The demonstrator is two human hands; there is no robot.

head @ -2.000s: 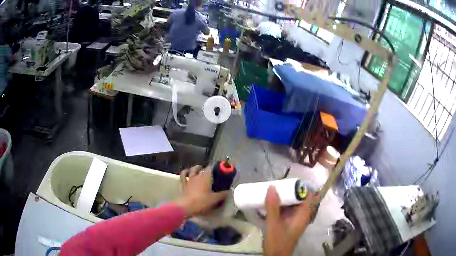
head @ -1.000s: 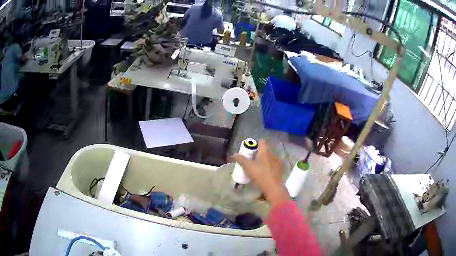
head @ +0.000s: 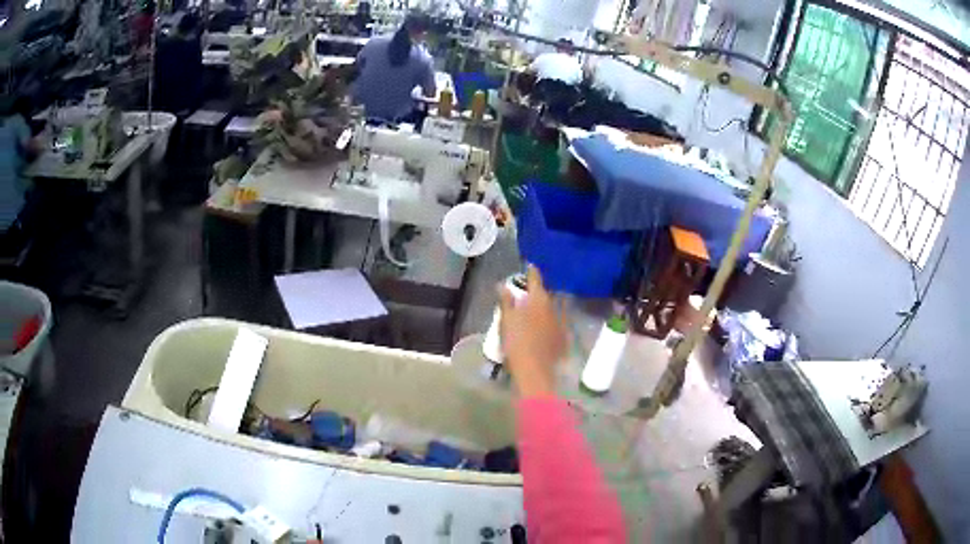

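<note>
My right hand, in a pink sleeve, reaches out beyond the trough and is closed around a white thread cone. The cone is upright. My fingers and palm hide most of its right side. A second white thread cone with a green top stands slightly tilted to the right of my hand, apart from it. My left hand is not in view.
A cream trough holding blue cloth lies behind the white machine table. A wooden pole rises on the right. Beyond are another sewing machine, a blue crate and a seated person.
The dark, red-topped cone and my left hand have left the view. The white cone, earlier held tilted in my right hand, is now upright beyond the trough, and the green-topped cone now shows.
</note>
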